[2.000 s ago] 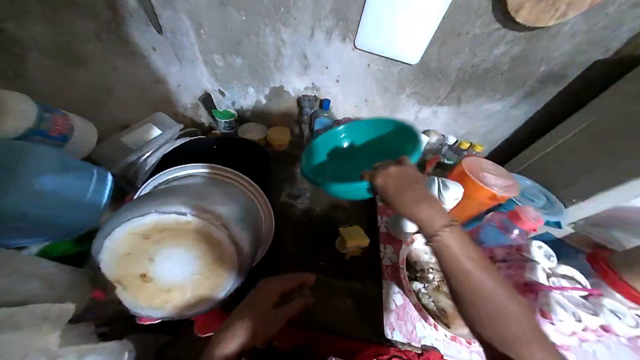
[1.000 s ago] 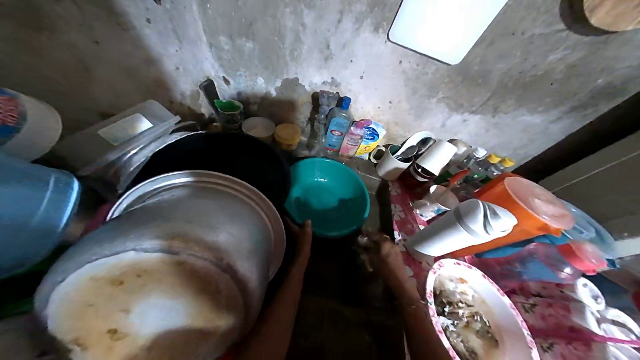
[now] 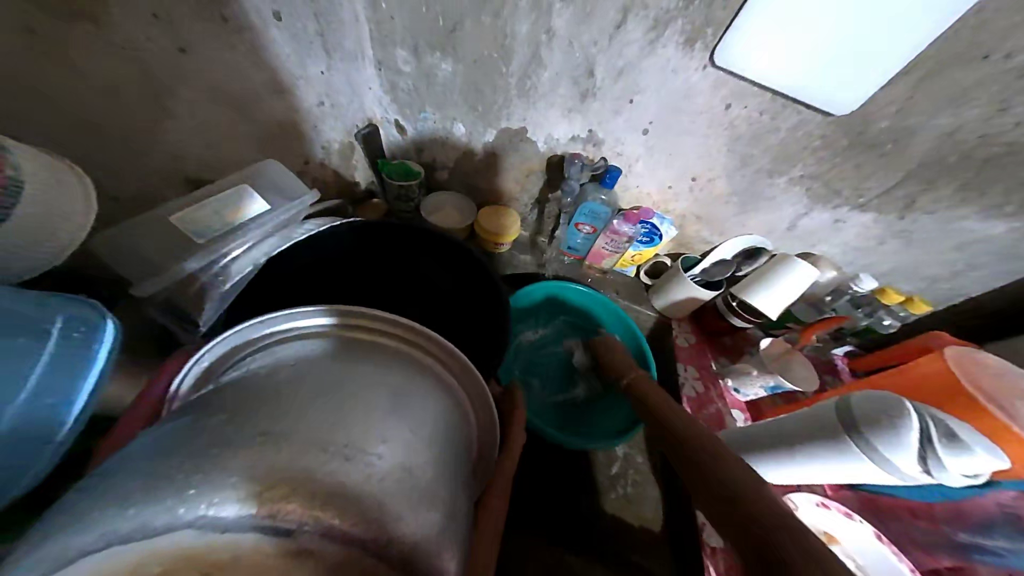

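Note:
A teal plastic basin (image 3: 580, 364) with wet, soapy streaks inside stands beside a big black pot. Inside it is my right hand (image 3: 612, 360), closed around a pale, blurred thing that looks like a scrubber or sponge. My left hand (image 3: 512, 408) is at the basin's left rim, partly hidden behind the metal pot; its grip cannot be made out. Left of my hands, a large dented aluminium pot (image 3: 336, 432) lies tilted with its rim by the black pot (image 3: 400, 280).
Along the wall stand a yellow-lidded tub (image 3: 498, 228), a blue-capped bottle (image 3: 590, 216) and a pink bottle (image 3: 614, 238). To the right, a flowered cloth holds a mug of spoons (image 3: 684, 288), a white pitcher (image 3: 864, 440) and an orange container (image 3: 968, 384). Clear plastic containers (image 3: 216, 212) are at left.
The basin, held up by my right hand two seconds ago, now stands low beside the black pot. My right hand has moved from beside the basin into it. The view has shifted.

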